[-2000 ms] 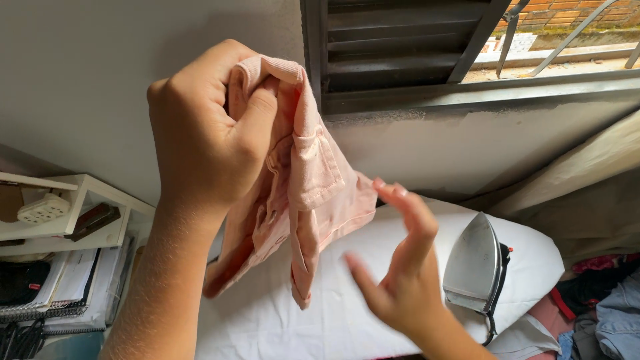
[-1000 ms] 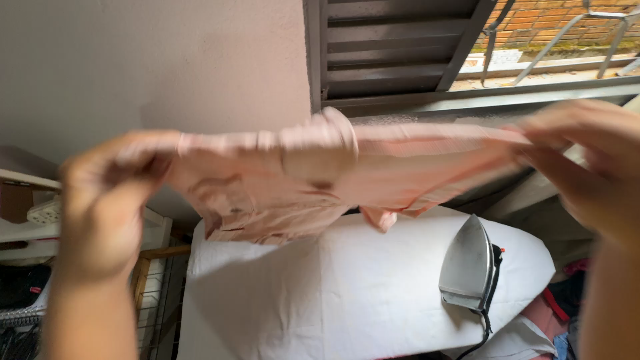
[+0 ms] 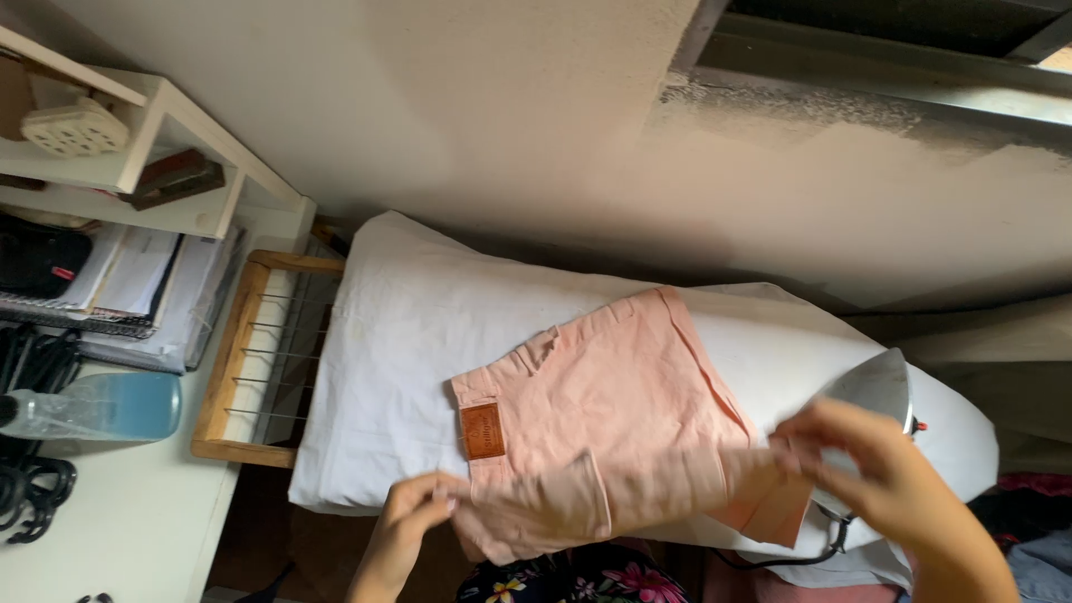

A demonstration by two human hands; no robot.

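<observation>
Pink cloth shorts (image 3: 620, 385) with a brown patch at the waistband lie partly on the white-covered ironing board (image 3: 402, 318). My left hand (image 3: 410, 528) pinches the near edge of the shorts at the waistband end. With its fingers closed on the near edge by the leg end, my right hand (image 3: 854, 461) holds the other side, so the near part is raised between both hands. A clothes iron (image 3: 875, 389) stands on the right part of the board, partly hidden behind my right hand.
The board's wood-framed wire rack (image 3: 230, 360) adjoins a white desk (image 3: 126, 502) with a bottle of blue liquid (image 3: 109, 406), papers and cables. A wall (image 3: 502, 126) runs behind the board. Clothes (image 3: 1038, 536) lie at the lower right, near the iron's cord (image 3: 787, 559).
The shorts, held up in the air earlier, now rest partly on the board. Both hands have come down to the near edge. The view has tilted down.
</observation>
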